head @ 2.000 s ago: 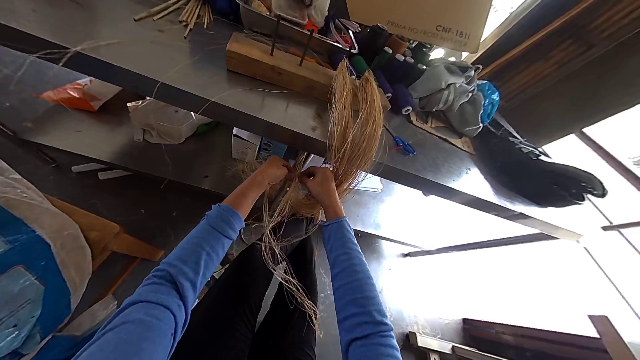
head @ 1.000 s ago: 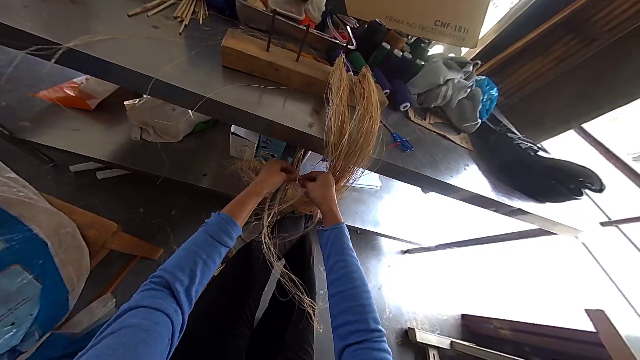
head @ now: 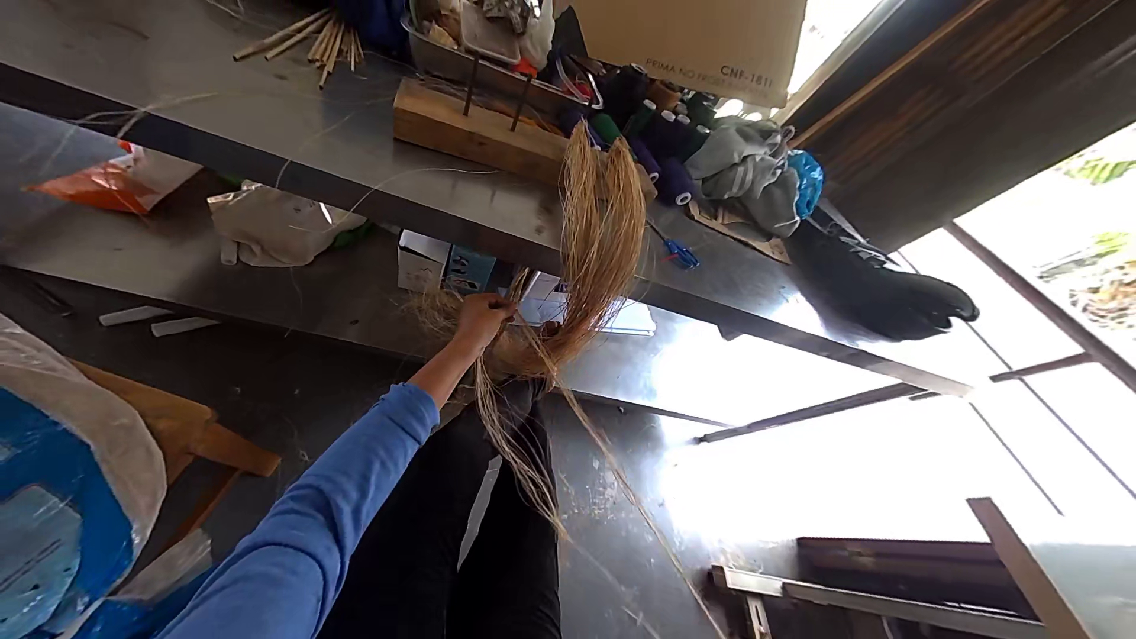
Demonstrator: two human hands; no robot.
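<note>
My left hand [head: 485, 318], below a blue sleeve, pinches strands of tan plant fiber just under the edge of the metal table. My right hand is out of view. A thick hank of the same fiber [head: 603, 231] hangs over the table's edge to the right of my left hand, and its lower part curves in beside that hand. Loose long strands [head: 510, 444] trail down over my black trousers, and one thin bunch [head: 621, 475] slants away to the lower right.
On the metal table [head: 355, 169] lie a wooden block with metal pins [head: 479, 129], thread spools [head: 676, 182], blue-handled scissors [head: 682, 255], grey cloth [head: 754, 169] and a black split-toe shoe [head: 874, 284]. Boxes [head: 424, 259] and plastic bags [head: 280, 222] sit on the lower shelf. A wooden stool [head: 169, 417] stands left.
My right hand, which was beside my left at the fibers, has left the view. A thin bunch of strands now stretches to the lower right.
</note>
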